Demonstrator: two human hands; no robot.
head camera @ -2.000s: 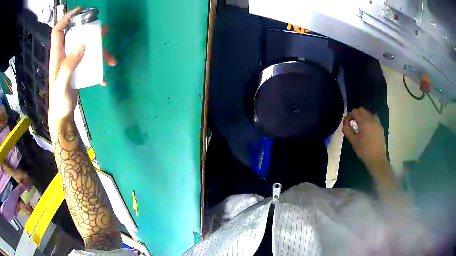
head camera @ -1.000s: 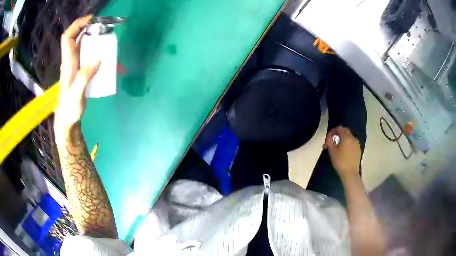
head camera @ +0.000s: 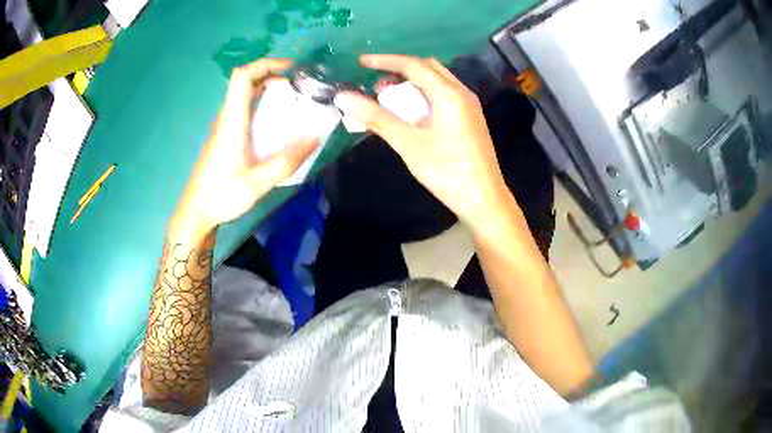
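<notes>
My left hand grips a white bottle, tilted, its dark metallic top toward my right hand. My right hand holds a white wipe, partly hidden by the fingers, beside the bottle top. The area between the fingertips is blurred, so whether wipe and top touch cannot be told. Both hands are over the near edge of the green mat. Dark wet patches show on the mat beyond the hands.
Thin orange-yellow sticks lie on the mat at left. A yellow strip, white sheets and a dark gridded tray are at far left. A pale metal machine with a red knob stands at right.
My right hand has risen from near my leg to the bottle, and a white wipe shows in it. The bottle has moved right and tilted. The view has turned, and more wet patches show.
</notes>
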